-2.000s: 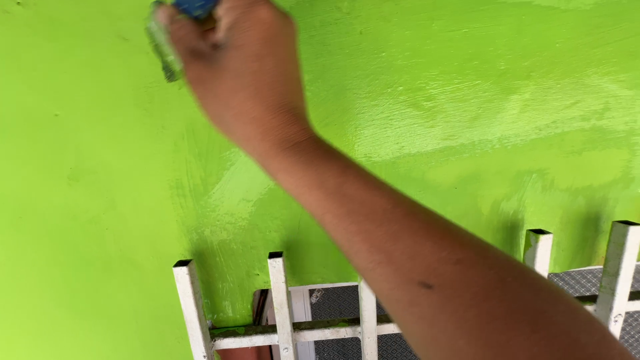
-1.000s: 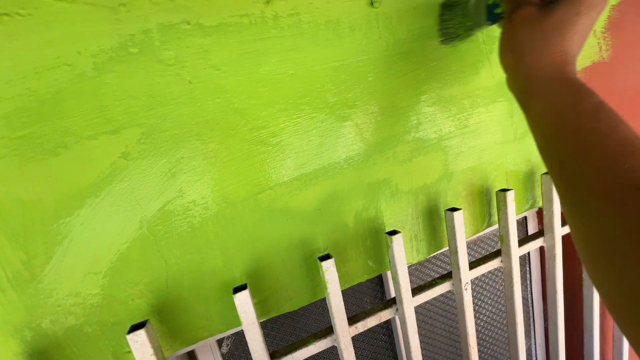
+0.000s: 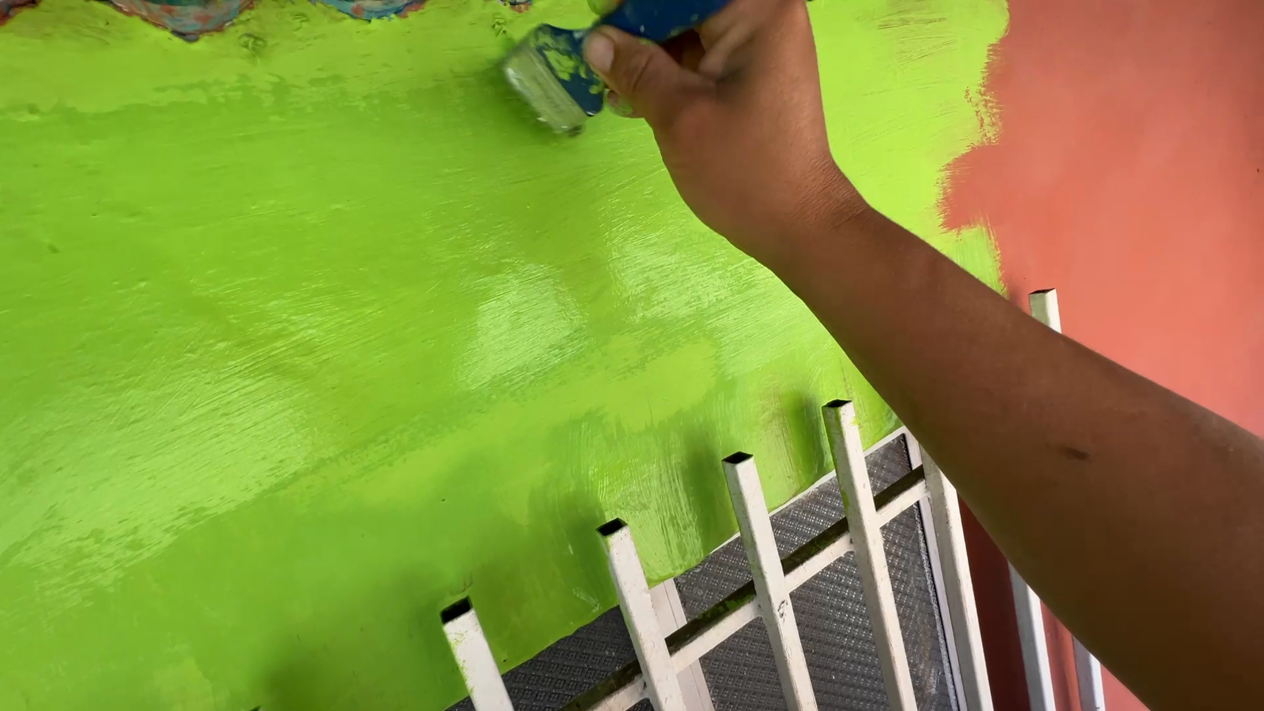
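Note:
My right hand [image 3: 731,118] grips a paintbrush [image 3: 647,22] by its blue handle near the top of the view. The brush's metal band and bristles, smeared with green paint, point down and left against the wall [image 3: 346,326]. That wall is coated in glossy lime green, with streaks and uneven patches. To the right, a coral-red wall surface [image 3: 1136,188] meets the green along a ragged edge. My forearm crosses from the lower right. My left hand is out of view.
Below stands a white metal grille [image 3: 770,583] of square tubes with open tops, joined by a crossbar that bears green paint. Behind it is a dark textured panel [image 3: 820,612]. A scalloped, paint-marked edge [image 3: 188,15] runs along the top left.
The brush has stayed in my right hand while the hand swept right along the wall, then came back somewhat left. The view has shifted towards the red surface.

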